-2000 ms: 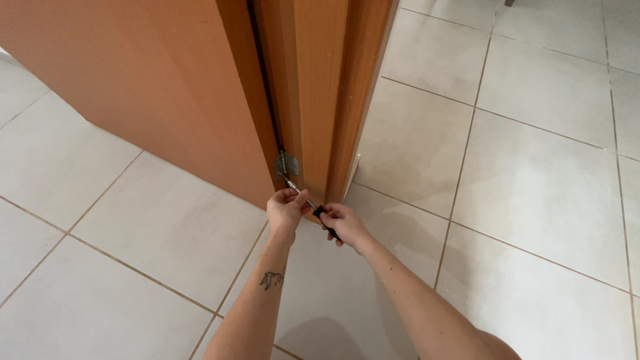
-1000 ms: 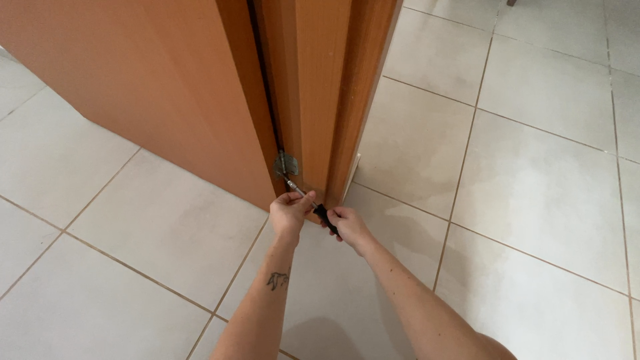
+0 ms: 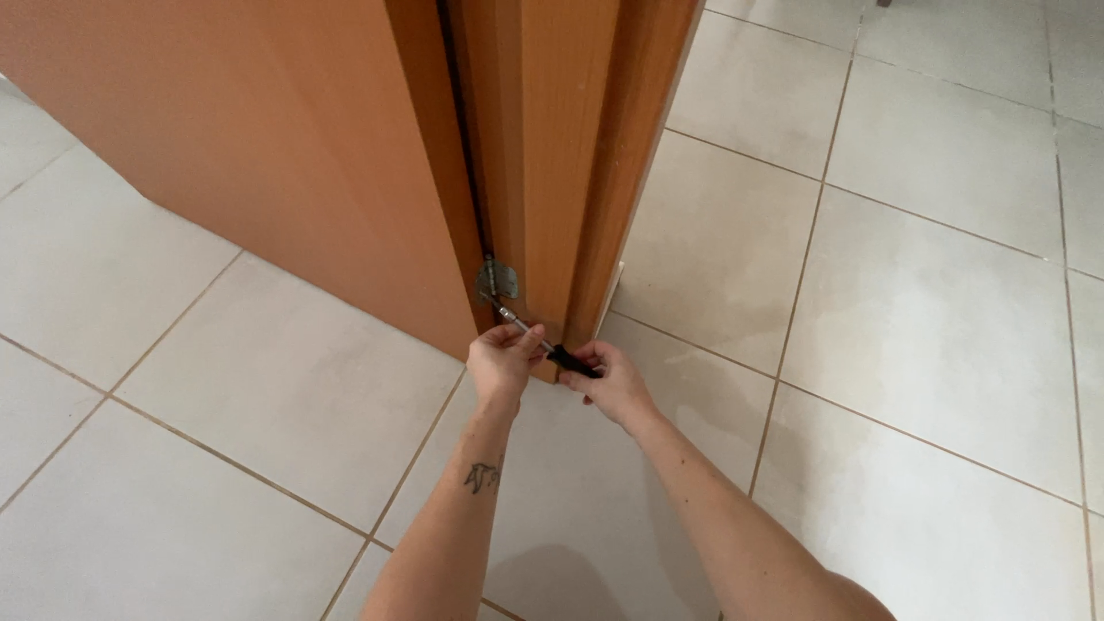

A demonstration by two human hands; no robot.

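A screwdriver [image 3: 567,360] with a black handle and a metal shaft slants up and left to a metal door hinge [image 3: 498,280], low between the wooden door [image 3: 285,147] and its frame [image 3: 561,172]. My left hand [image 3: 504,360] pinches the shaft between thumb and fingers, just below the hinge. Around the black handle, my right hand [image 3: 611,381] has its fingers closed. The tip meets the lower part of the hinge; whether it sits in a screw is too small to tell.
Light floor tiles [image 3: 940,319] with brown grout lines surround the door and frame. The door's bottom edge runs off to the upper left. A small dark object, perhaps a furniture leg [image 3: 884,3], shows at the top right edge.
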